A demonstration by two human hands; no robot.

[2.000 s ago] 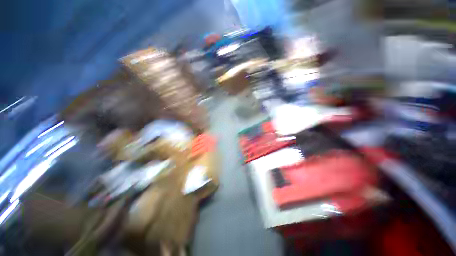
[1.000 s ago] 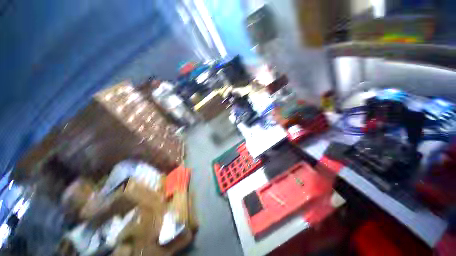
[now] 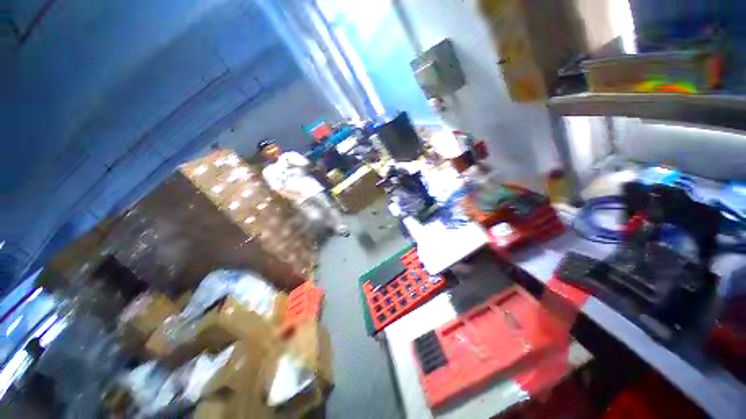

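Neither of my hands is in the picture. Nearest in front, a shallow red tray (image 3: 495, 340) lies on a white board on the bench, with a dark gridded block (image 3: 429, 352) at its left end and thin light sticks in it. Behind it, a red compartment tray (image 3: 405, 290) holds dark parts in square pockets. A black clamp fixture (image 3: 646, 274) stands on the white bench at the right, blurred.
A narrow shelf (image 3: 654, 106) runs above the right bench (image 3: 646, 335). Blue cable loops (image 3: 601, 219) lie behind the fixture. Open cartons (image 3: 249, 352) and stacked cartons (image 3: 237, 196) stand left of the grey aisle (image 3: 348, 327). A person (image 3: 294, 180) stands at the aisle's far end.
The view has turned and sharpened. The trays sit slightly lower and further right than one second ago. A person now shows clearly beside the stacked cartons.
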